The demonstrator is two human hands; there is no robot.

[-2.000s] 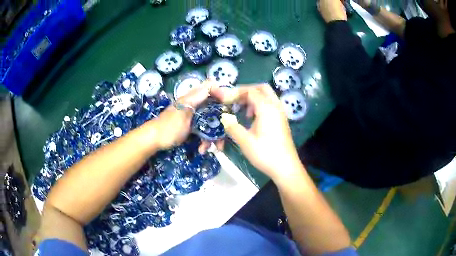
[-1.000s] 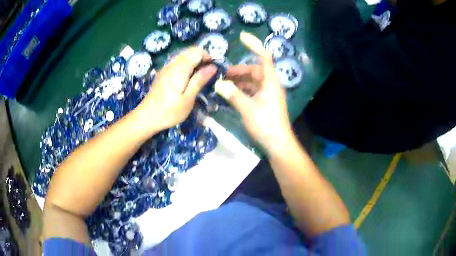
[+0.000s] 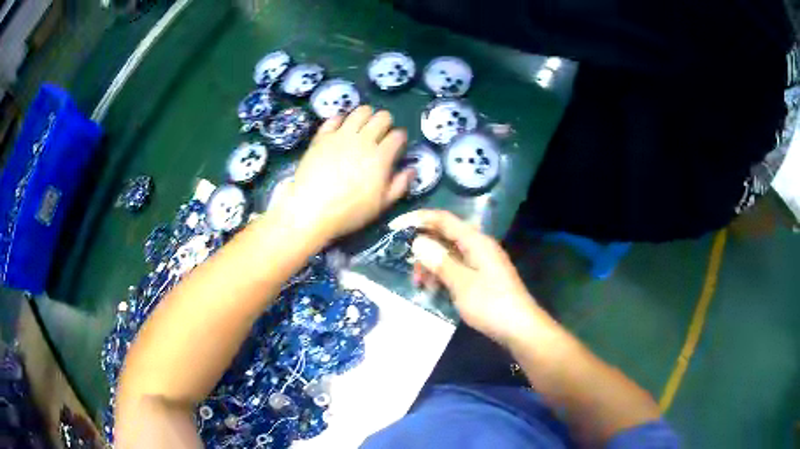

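Observation:
My right hand (image 3: 474, 276) holds a small dark wired circuit board (image 3: 402, 245) between thumb and fingers, near the white sheet's upper edge; white wires trail from it to the left. My left hand (image 3: 346, 175) is palm down over the round housings, fingers pointing away; what is under its fingers is hidden. A pale housing (image 3: 423, 169) lies beside its thumb. Other pale housings (image 3: 472, 161) lie on the green worktop around it. Two round units (image 3: 286, 127) show dark, board-filled faces. A pile of blue circuit boards (image 3: 325, 320) lies below my left forearm.
A white sheet (image 3: 395, 351) lies under the pile. A blue bin (image 3: 53, 188) stands at the left, with a loose dark part (image 3: 136, 192) beside it. A person in black (image 3: 667, 131) is at the upper right. A yellow line (image 3: 697, 324) crosses the green floor.
My hands were together at one unit and are now apart. My left hand has moved forward over the housings; my right hand holds a wired board. The camera view has shifted and turned.

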